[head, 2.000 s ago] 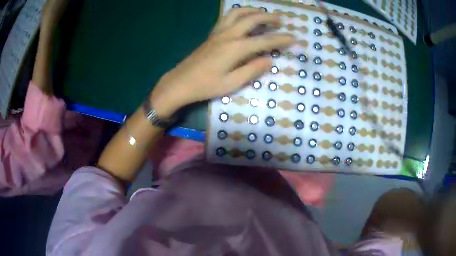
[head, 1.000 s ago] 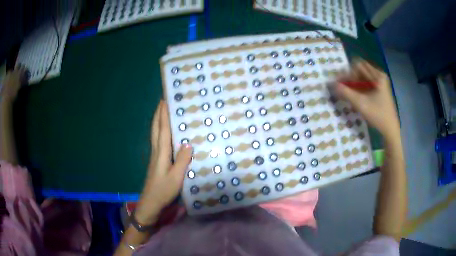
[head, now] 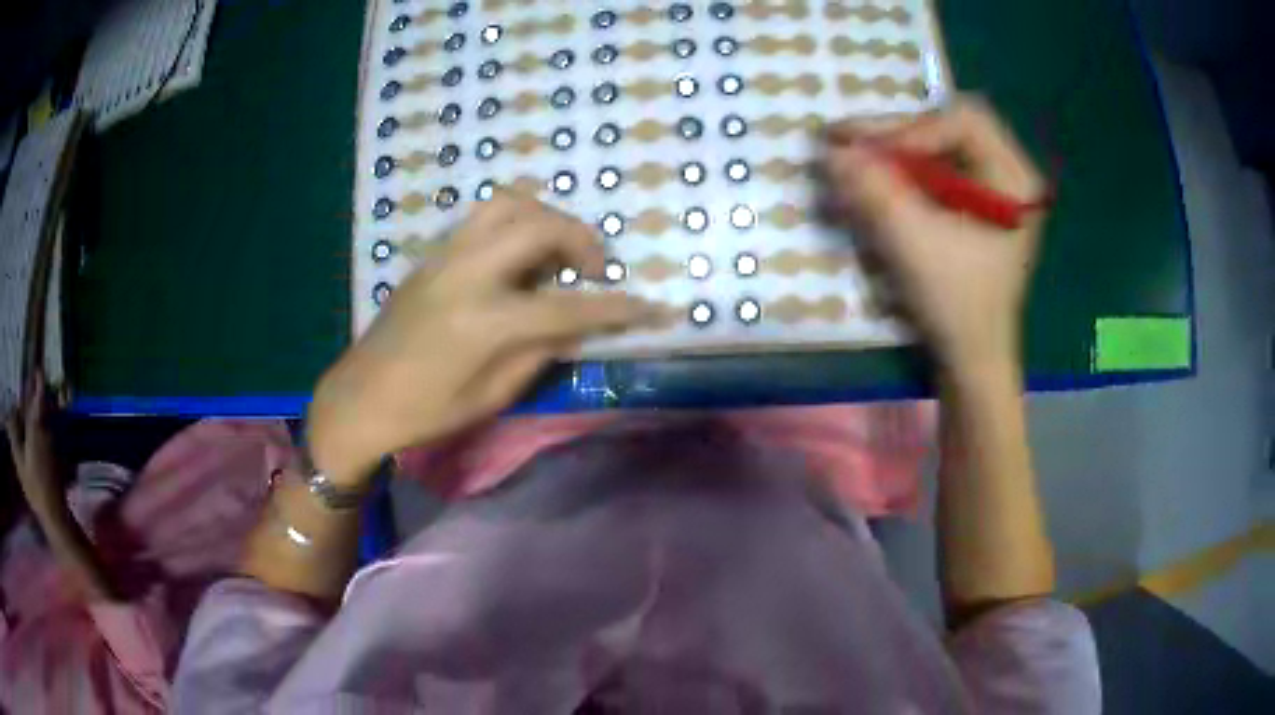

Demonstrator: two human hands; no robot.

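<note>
The white parts tray (head: 811, 151) with a tan edge lies on the dark-green mat near its front edge. Small round silver-rimmed parts (head: 695, 173) sit in rows on it; tan linked-circle shapes (head: 803, 263) show between them and bare at the right side. My left hand (head: 469, 314) is over the tray's lower left, fingers spread and bent, covering some parts; nothing is seen in it. My right hand (head: 951, 210), blurred, holds the red pen tool (head: 965, 187) over the tray's right edge. The tool's tip cannot be made out.
The green mat (head: 224, 266) has blue tape along its front edge. A light-green label (head: 1141, 344) is at the right corner. White trays lie at the far left (head: 137, 56) and left edge (head: 17, 238). Another person in pink (head: 182, 517) sits at the left.
The tray has turned straighter and lies further forward on the mat. My left hand has left the tray's left edge and moved over its lower part. My right hand still holds the red tool.
</note>
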